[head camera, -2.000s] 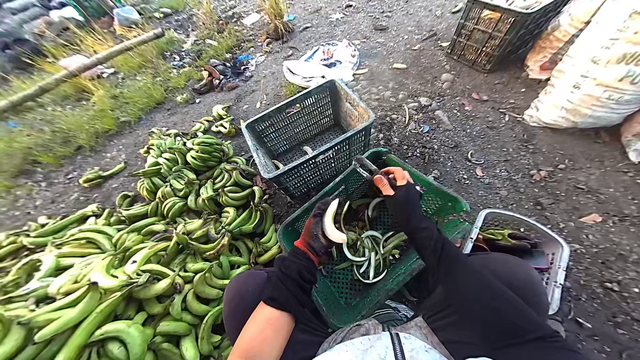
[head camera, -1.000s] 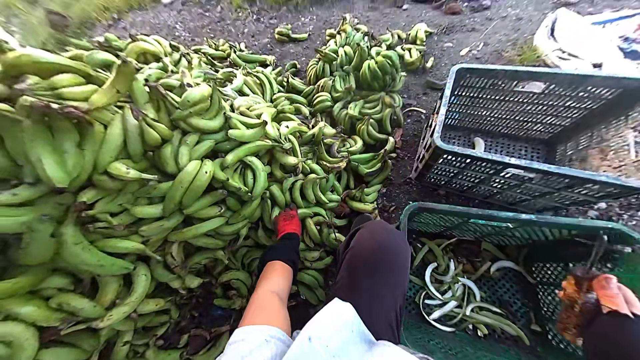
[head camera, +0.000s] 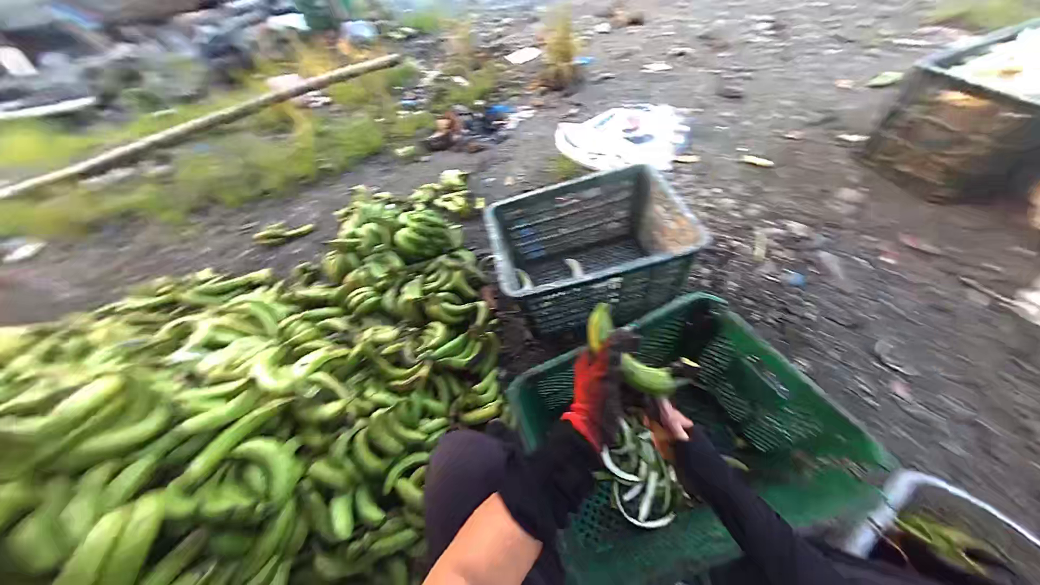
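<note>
My left hand (head camera: 597, 390), in a red and black glove, is closed around green plantains (head camera: 647, 375) above the green plastic crate (head camera: 812, 422). Close on its right is my right hand (head camera: 668, 424), with bare fingertips showing; blur hides what it grips. Pale and green strips of peel (head camera: 646, 479) lie in the crate below both hands. A large heap of green plantains (head camera: 268, 390) spreads over the ground on the left.
A grey-green plastic crate (head camera: 601, 280) with a few pale pieces stands just beyond. At lower right is a pale-rimmed container (head camera: 910, 479) with peels. Another filled crate (head camera: 951, 134) stands at upper right. A pole (head camera: 203, 122) lies at upper left.
My left hand, on the heap a second ago, is now over the green crate with green plantains in it. The view has swung back up and right.
</note>
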